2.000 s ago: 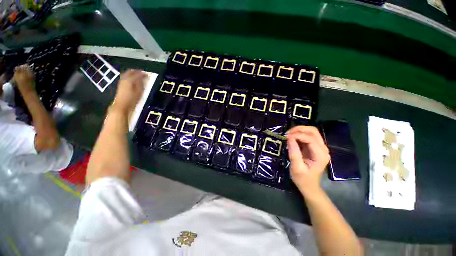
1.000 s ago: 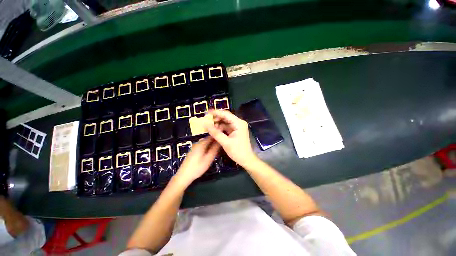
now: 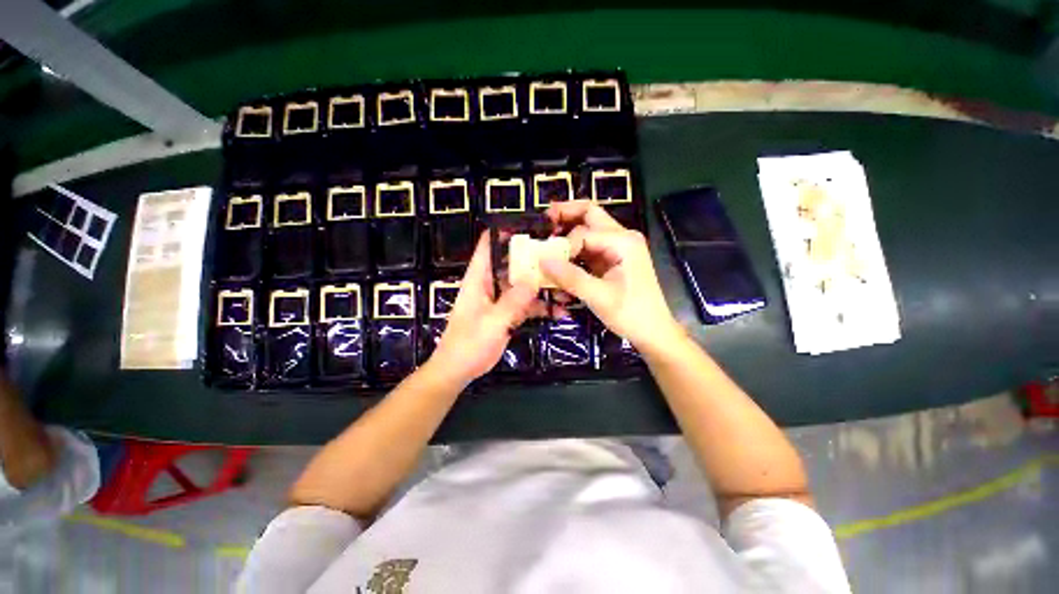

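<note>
My left hand point(image 3: 482, 323) holds a small black frame point(image 3: 502, 246) over the right part of the black blister tray point(image 3: 423, 142). My right hand point(image 3: 618, 279) holds a pale tan adhesive piece point(image 3: 532, 260) against the frame; its thumb lies on the piece. The fingers of both hands meet around the frame and partly hide it. The exact contact between piece and frame is blurred. Yellow square outlines show in the tray's three rows of pockets; my hands cover some pockets.
A dark glossy block point(image 3: 711, 258) lies right of the tray. A white liner stack point(image 3: 830, 304) with tan scraps lies farther right. Adhesive sheets point(image 3: 159, 296) and an empty liner skeleton point(image 3: 91, 241) lie left. Another person's arm point(image 3: 21, 435) shows at the left edge.
A black frame now shows in my left hand, with the tan piece brought against it. Earlier, my left hand moved from the sheets at the left to my right hand. The camera view has shifted.
</note>
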